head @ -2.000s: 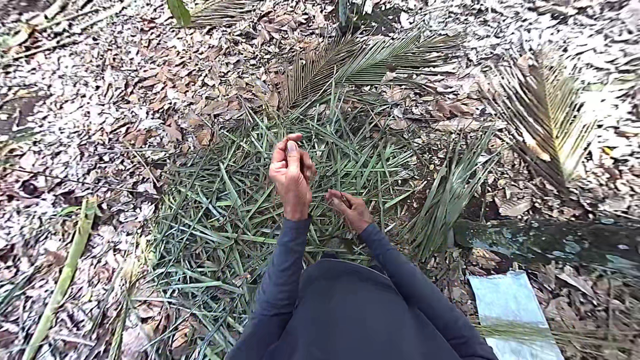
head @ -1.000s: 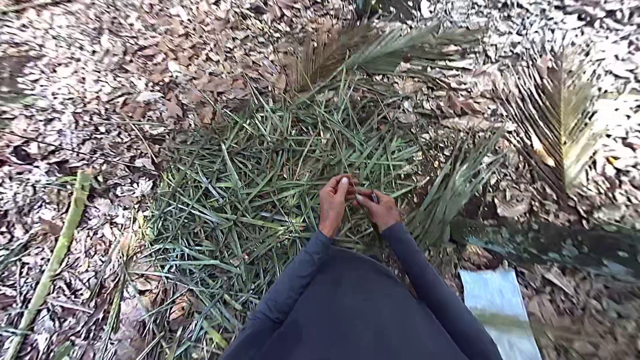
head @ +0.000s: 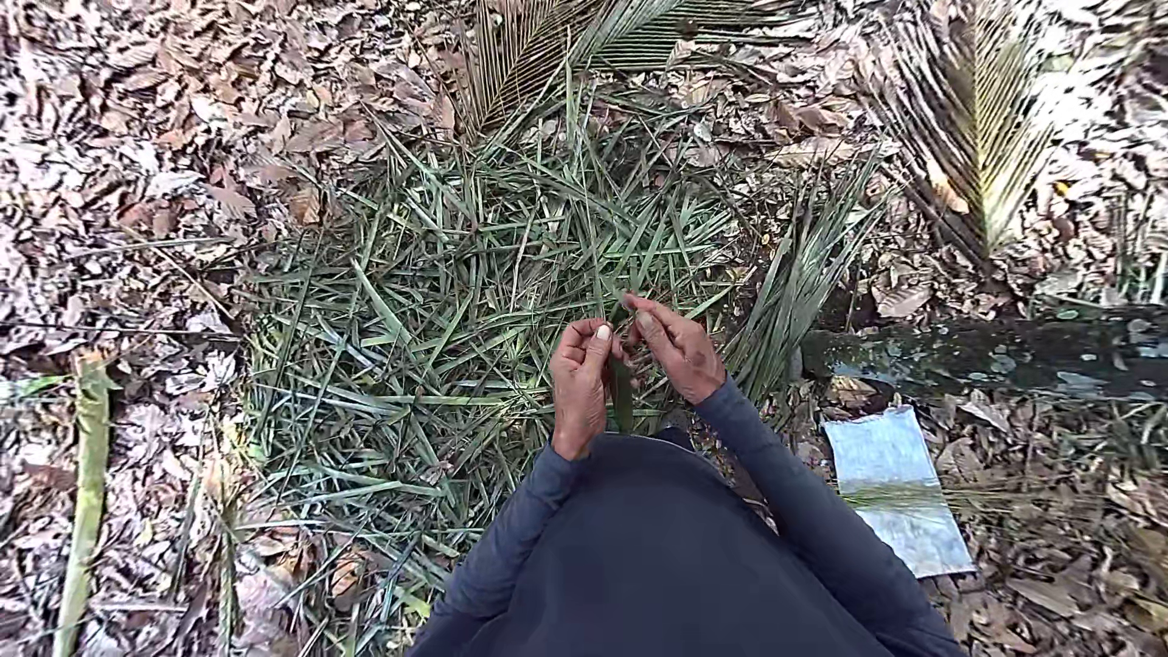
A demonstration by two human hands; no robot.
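Note:
My left hand [head: 581, 379] pinches a narrow green leaf strip [head: 621, 397] between thumb and fingers, low in front of my torso. Close to its right, my right hand [head: 677, 345] has thumb and fingertips together near the upper part of the strip; whether it grips the strip is unclear. Beneath and beyond both hands spreads a wide heap of cut green leaf strips [head: 438, 301]. A bundle of long leaf blades [head: 798, 278] lies right of the hands.
Palm fronds lie at the top [head: 529, 55] and upper right [head: 981, 128]. A dark log [head: 995, 356] stretches to the right edge. Below it is a pale sheet [head: 885, 465] with thin strands across it. A green stalk [head: 88, 493] lies at left, over dry leaves.
Two seconds ago my left hand was raised higher and apart from the right. By one second ago they had come together; now a green strip shows between them.

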